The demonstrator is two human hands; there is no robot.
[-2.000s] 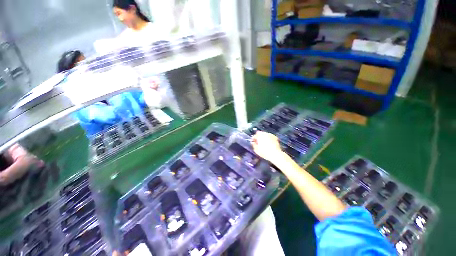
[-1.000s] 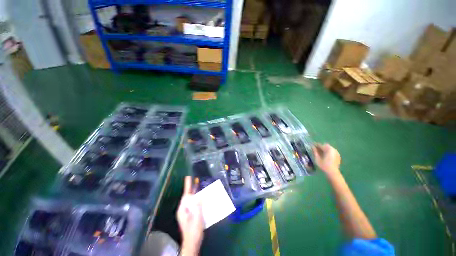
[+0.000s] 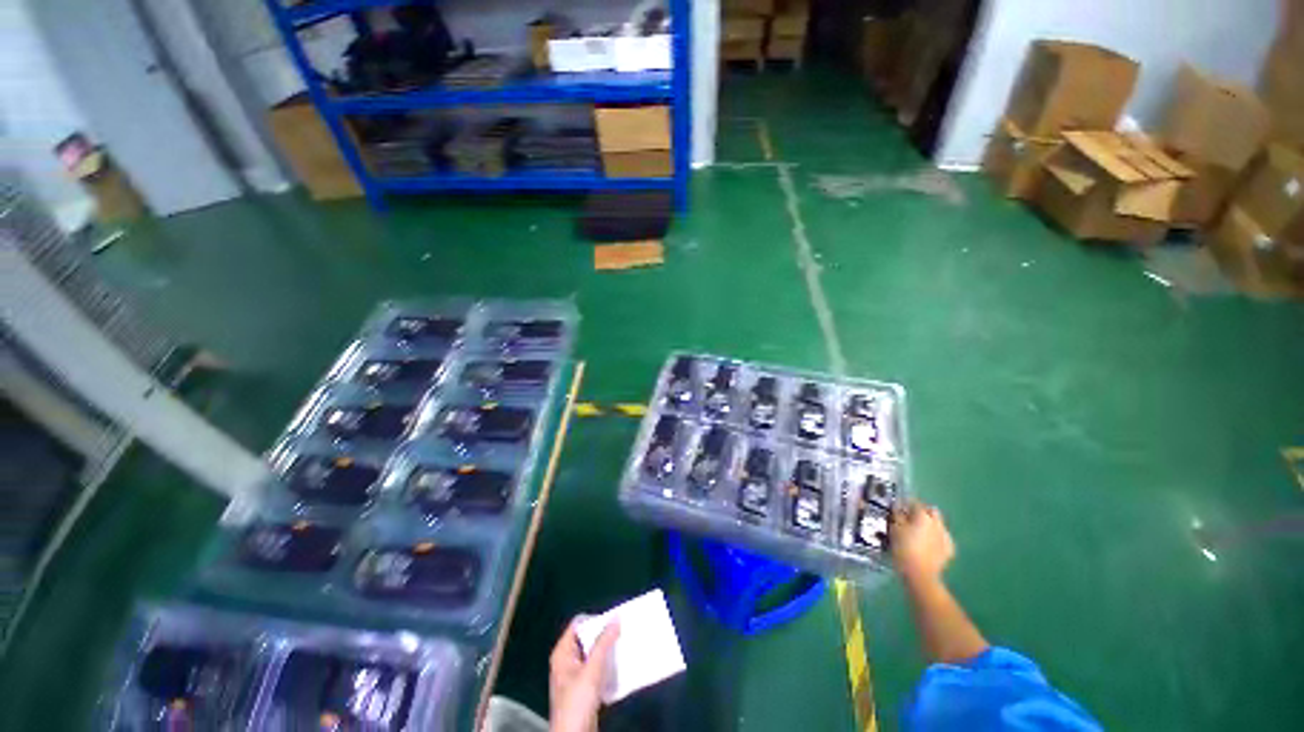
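A clear tray [image 3: 644, 503] with two rows of black-and-silver handsets [image 3: 807, 493] rests on the blue stool [image 3: 744, 584], low at centre right. My right hand [image 3: 922, 541] is at its near right corner, with fingers closed on the rim; the fingertips are partly hidden. My left hand [image 3: 578, 675] holds a white sheet [image 3: 644, 646] between thumb and fingers, below and left of this tray, not touching it.
At left, another clear tray [image 3: 375, 493] of black housings lies on the bench, whose wooden edge [image 3: 526, 551] faces the stool. A further tray [image 3: 265, 679] is nearer. A white post [image 3: 136, 358] stands left. Blue shelving [image 3: 501, 100] and cardboard boxes [image 3: 1108, 183] are behind.
The view has swung right from the bench. The tray that was raised between my hands a second ago is gone from there; a tray now sits low on the stool. My left hand still holds the sheet.
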